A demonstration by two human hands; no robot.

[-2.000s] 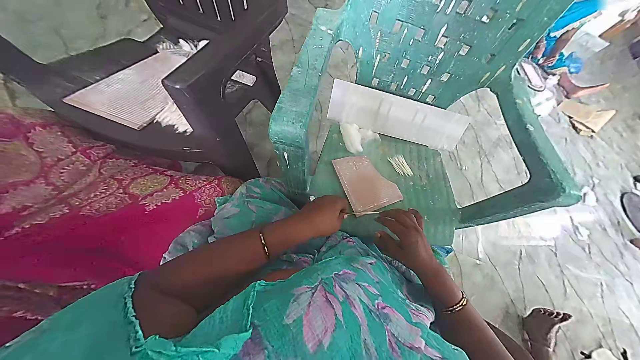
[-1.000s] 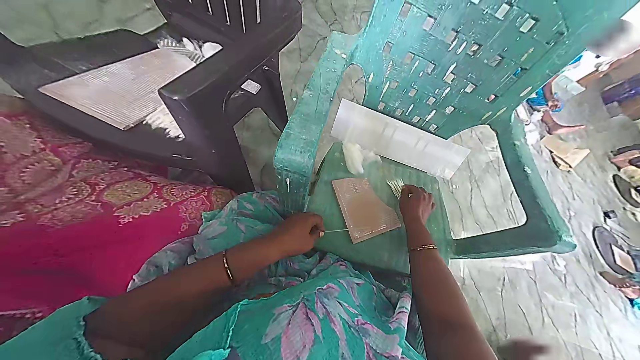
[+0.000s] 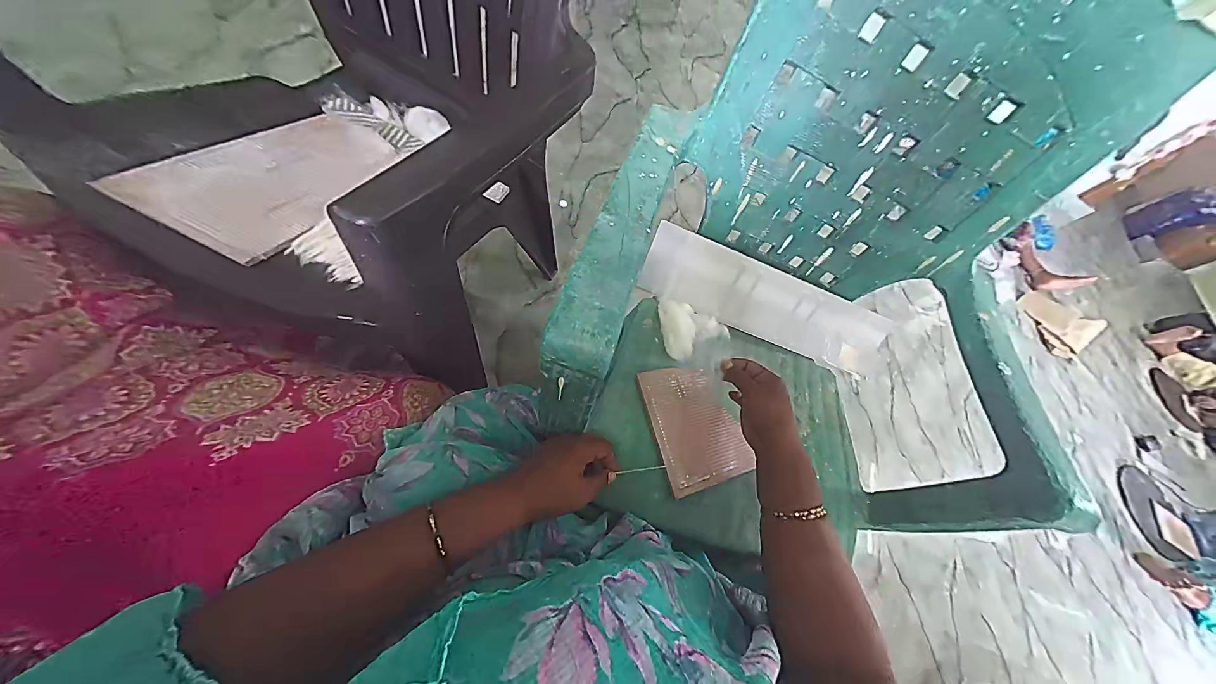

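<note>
My left hand (image 3: 570,473) pinches one end of a thin pale stick (image 3: 638,469), whose other end reaches the lower left edge of a ridged pinkish-brown board (image 3: 698,437). That board lies on the seat of a green plastic chair (image 3: 807,418). My right hand (image 3: 755,389) is raised at the board's upper right, by a tuft of white cotton (image 3: 679,330); a wisp seems to trail to its fingertips, but blur hides whether they hold it. Behind the cotton, a translucent white plastic tray (image 3: 760,293) lies slanted across the seat.
To the left stands a dark plastic chair (image 3: 408,199) with a larger ridged board (image 3: 256,180) and white sticks (image 3: 326,255) on its seat. The green chair's armrest (image 3: 608,275) rises close to my left hand. Another person's foot (image 3: 1059,277) shows at the far right.
My right hand has moved from the small pile of sticks to beside the cotton. Two seconds ago both hands were close together at the stick; my left hand still holds it.
</note>
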